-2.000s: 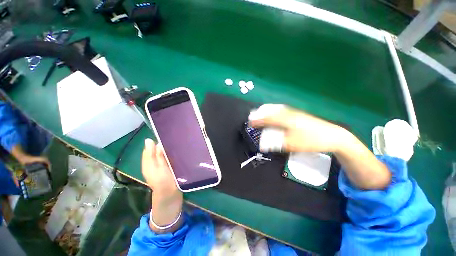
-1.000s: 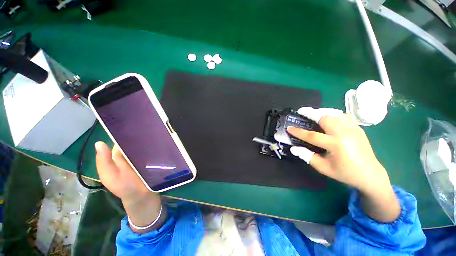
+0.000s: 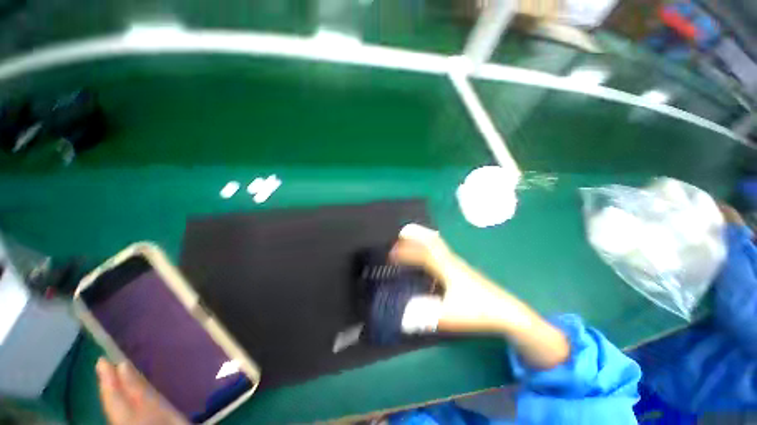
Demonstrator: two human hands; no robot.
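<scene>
The frame is blurred. My left hand [image 3: 133, 397], cut off by the bottom edge, holds a smartphone [image 3: 162, 336] with a white-edged case and a purple-looking screen. My right hand [image 3: 452, 295], with white finger cots, grips a black electronic unit [image 3: 383, 305] by its right side, over the right part of the black work mat [image 3: 257, 282]. A short pale lead [image 3: 348, 338] shows at the unit's lower left. The unit's underside is hidden.
White discs [image 3: 264, 188] lie beyond the mat. A white round stack [image 3: 487, 197] stands by the slanted white bar [image 3: 484, 120]. A clear bag [image 3: 656, 236] with white contents lies right, beside another person's blue sleeve [image 3: 739, 282]. A white box [image 3: 33, 340] is at left, black units [image 3: 62, 124] upper left.
The view has swung to the right, bringing the whole bag and another person's sleeve into view. The phone stays in my left hand and the black unit in my right.
</scene>
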